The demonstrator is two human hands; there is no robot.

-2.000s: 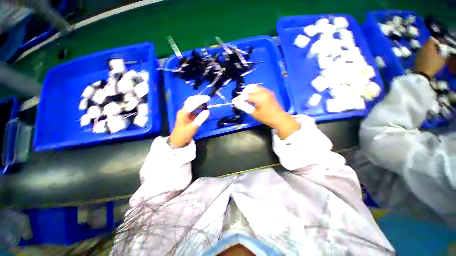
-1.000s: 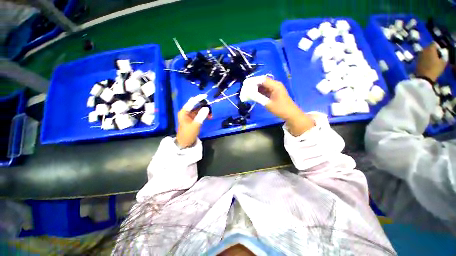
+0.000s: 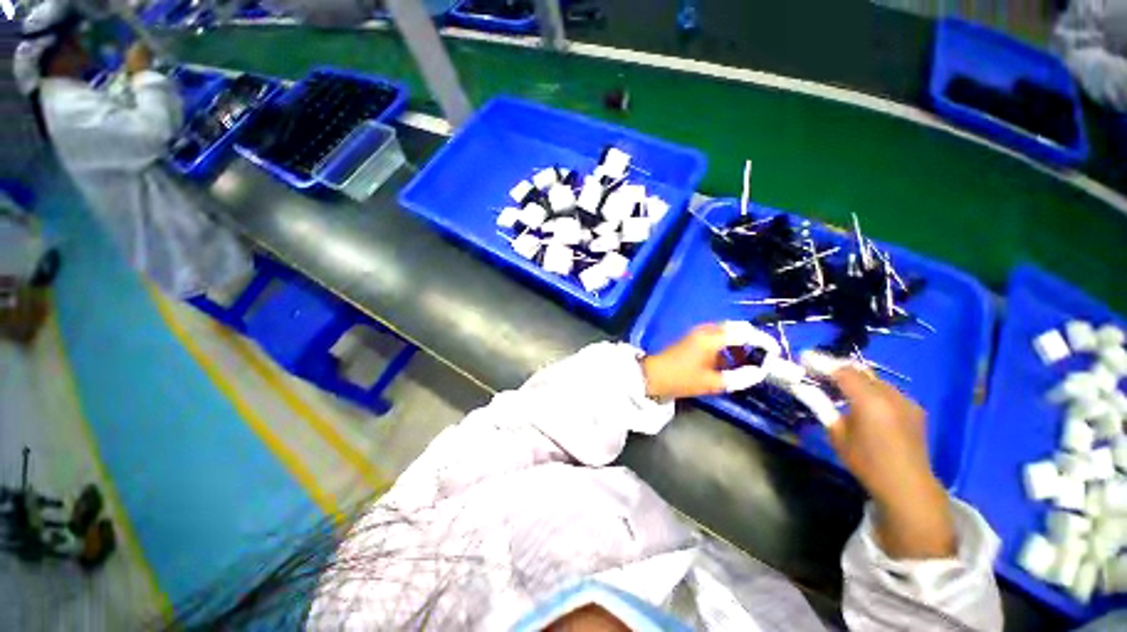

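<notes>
My left hand, with white-covered fingertips, is over the near left part of the centre tray and is closed around a small dark piece. My right hand is just right of it, its white-covered fingertips at a small white piece between the hands. The fingers hide how the pieces meet. Black stemmed inserts lie tangled in the centre tray. Fitted white-and-black pieces lie in the left tray. White covers lie in the right tray.
A dark rounded bench edge runs below the trays, with a green belt behind. A clear box and a dark-filled tray stand at upper left. A person in a pale smock is at far left. Another tray is at upper right.
The view has turned left, so the trays appear further right and tilted. My hands have come together; the thin stem seen between them earlier is no longer clearly visible.
</notes>
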